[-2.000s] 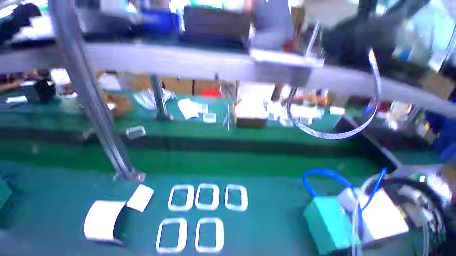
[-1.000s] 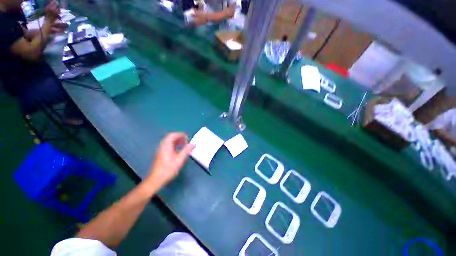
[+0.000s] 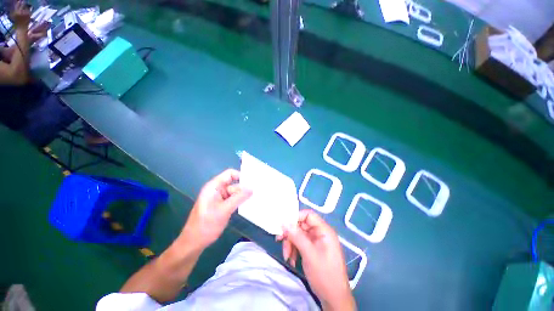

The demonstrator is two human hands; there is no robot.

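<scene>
A white backing sheet point(image 3: 267, 193), slightly bent, is held up over the front edge of the bench. My left hand point(image 3: 212, 209) grips its left edge between thumb and fingers. My right hand point(image 3: 313, 246) pinches its lower right corner. Whether a small piece is between the right fingertips cannot be told. Several white plastic frames point(image 3: 369, 217) lie on the green bench to the right of the sheet, some with a fine diagonal line across the opening. The nearest frame is partly hidden by my right hand.
A small square sheet point(image 3: 293, 128) lies near the metal post point(image 3: 284, 54). A teal box point(image 3: 115, 67) stands at upper left, another point(image 3: 523, 288) at lower right. A blue stool point(image 3: 100, 208) is at left, near a seated person's arm. A cardboard box point(image 3: 507, 61) holds white frames.
The backing sheet has been lifted off the bench and moved towards me. My left hand has closed on it, and my right hand has come into view at its corner. The view has shifted.
</scene>
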